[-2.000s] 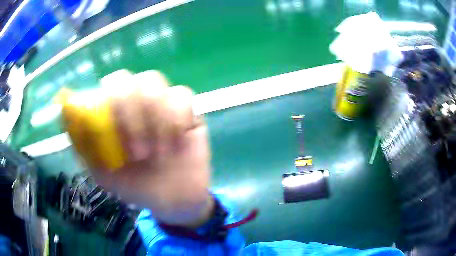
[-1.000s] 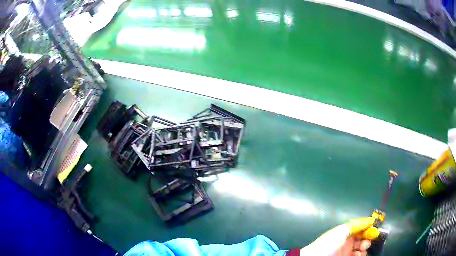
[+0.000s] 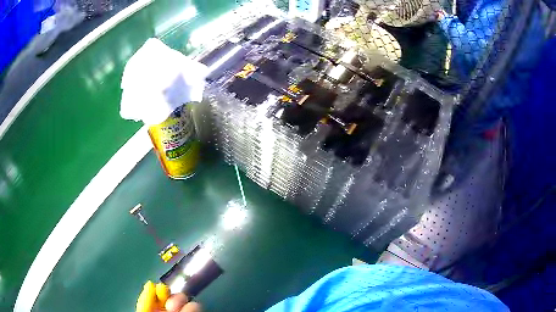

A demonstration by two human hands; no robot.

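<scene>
A small black glossy display module [image 3: 196,272] is low and left of centre over the green mat. Its flex cable [image 3: 148,224], with a gold-orange patch at the panel edge, points up and left to a small connector. My left hand [image 3: 166,298] is at the bottom edge, mostly cut off, with yellow finger cots on two fingertips. Its fingertips are closed at the module's near corner; whether the module is lifted is unclear. My right hand is out of the picture; a blue sleeve shows at bottom right.
A yellow can [image 3: 174,146] with a white wipe [image 3: 157,82] over it stands beside a tall stack of clear trays [image 3: 286,161] holding black panels. A thin pale stick [image 3: 240,184] lies near the stack. A mesh curtain and another person's blue sleeve [image 3: 472,33] are at top right.
The view has swung right: the black frames have left it and the tray stack has come in. Two seconds ago the module lay untouched; a second ago my left hand reached it, and it remains there.
</scene>
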